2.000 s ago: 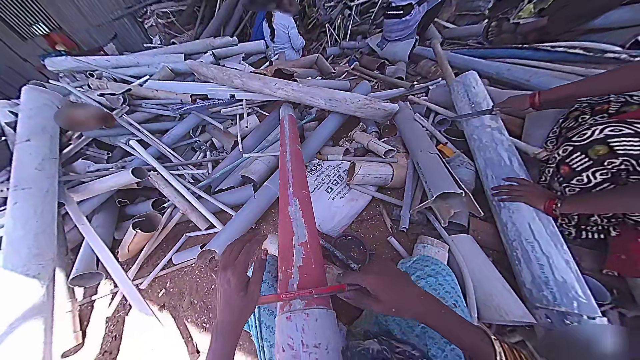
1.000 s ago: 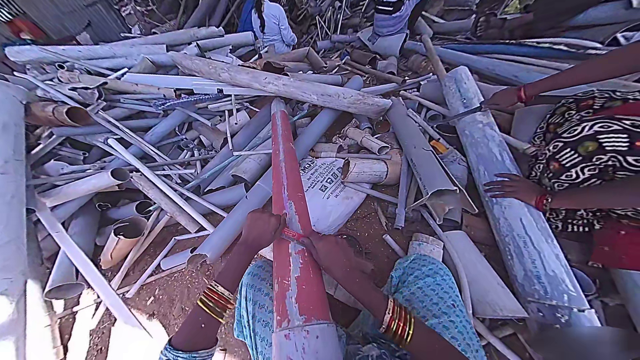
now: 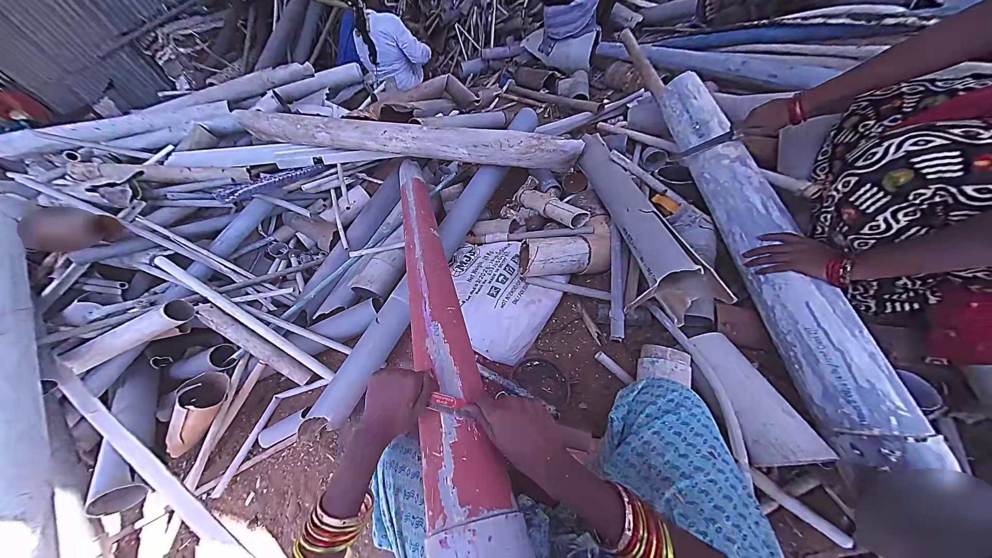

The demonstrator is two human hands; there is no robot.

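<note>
A long pipe with red coating and scraped grey streaks (image 3: 443, 325) runs away from me between my knees, its far end near a worn pale pole. Across it lies a narrow red tool (image 3: 447, 401), perhaps a blade; its exact kind is unclear. My left hand (image 3: 397, 401) is closed around its left end, bangles at the wrist. On the pipe's right side my right hand (image 3: 515, 428) grips the other end. Both hands are close together, at the lower middle of the view. Blue patterned cloth (image 3: 682, 457) covers my legs.
Heaped plastic pipes (image 3: 232, 248) surround me. A printed white sack (image 3: 504, 310) lies beyond the red pipe. At right, a co-worker's hands (image 3: 794, 256) rest at a large grey pipe (image 3: 798, 302) with a blade across it. Another person (image 3: 391, 46) sits at the back.
Two seconds ago my hands were farther apart, with the red tool lower on the pipe, near its grey section. They are now closer together and farther up the red part.
</note>
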